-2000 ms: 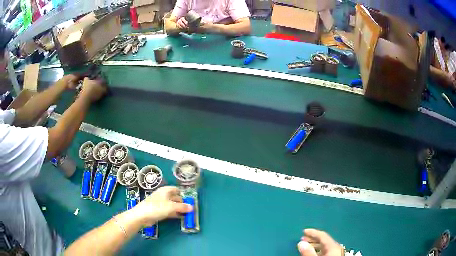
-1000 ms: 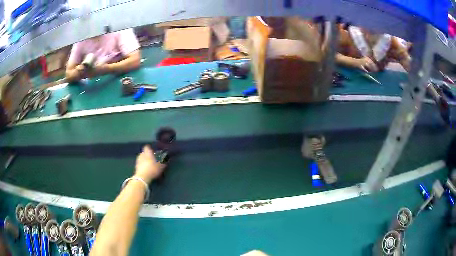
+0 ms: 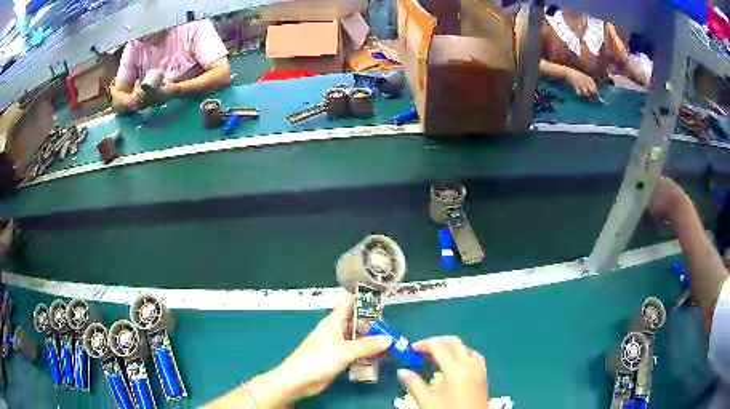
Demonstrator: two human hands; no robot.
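A half-assembled fan unit (image 3: 373,264) is held upright over the near bench, its round head up and its open handle down. My left hand (image 3: 324,357) grips the handle beside the small green circuit board (image 3: 369,302). A blue battery (image 3: 398,343) lies slantwise across the handle, out of the trough. My right hand (image 3: 450,372) holds the battery's lower right end between thumb and fingers. White pads (image 3: 498,403) lie partly hidden behind my right hand.
Several units with blue batteries (image 3: 166,363) stand in a row at left. Another unit (image 3: 458,225) lies on the belt. More units (image 3: 632,351) lie at right. A metal post (image 3: 632,184) crosses the belt. Another person's arm (image 3: 688,232) reaches in at right. Cardboard box (image 3: 468,88) beyond.
My left hand has come back from the belt with a fan unit. My right hand has come into view and holds the battery. The unit on the belt has shifted left.
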